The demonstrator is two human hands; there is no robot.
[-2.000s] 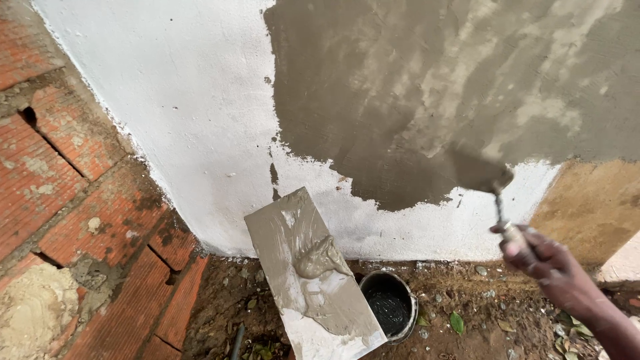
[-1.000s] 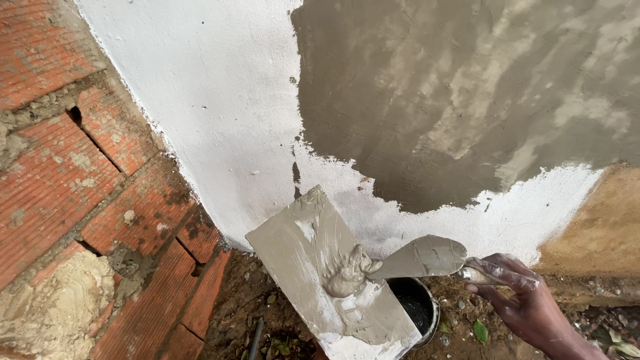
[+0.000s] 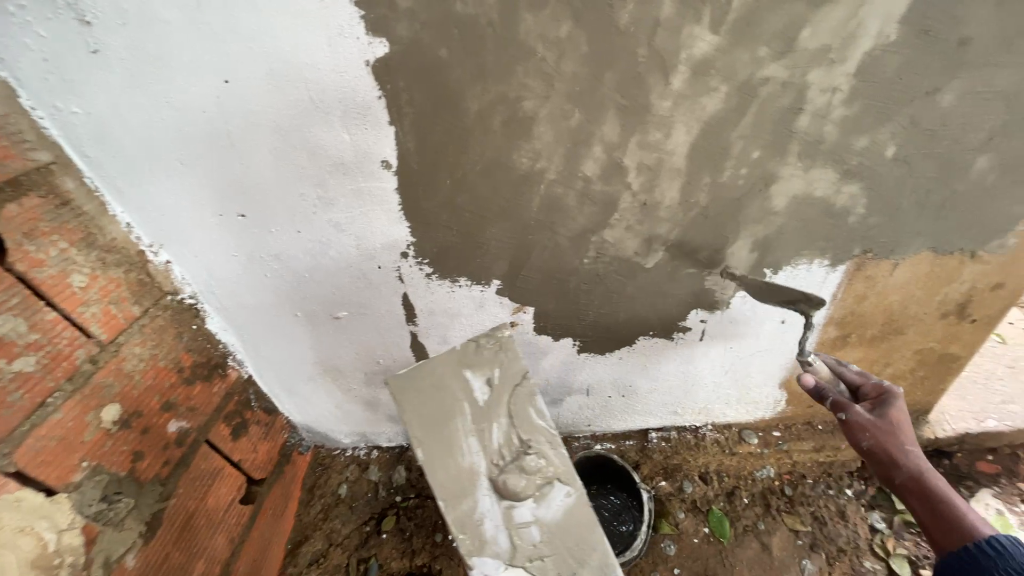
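Observation:
My right hand (image 3: 872, 408) is closed around the handle of a pointed masonry trowel (image 3: 776, 294), at the right. The trowel's blade lies against the wall at the lower edge of the wet grey-brown mortar coat (image 3: 560, 160), where it meets the white surface (image 3: 304, 224). A flat rectangular board (image 3: 472, 432) smeared with mortar slants up from the bottom centre, with a lump of mortar (image 3: 524, 476) on it. My left hand is not in view, and the board's lower end is cut off by the frame.
A black bucket (image 3: 646, 512) with dark contents stands on the soil beside the board. Red hollow bricks (image 3: 152, 384) with mortar joints form a surface at the left. An ochre wall section (image 3: 904, 320) is at the right. Leaves and small stones lie on the soil (image 3: 720, 480).
One second ago the trowel was over the board by the mortar lump; now my right hand has carried it up and right to the wall. The view has shifted somewhat.

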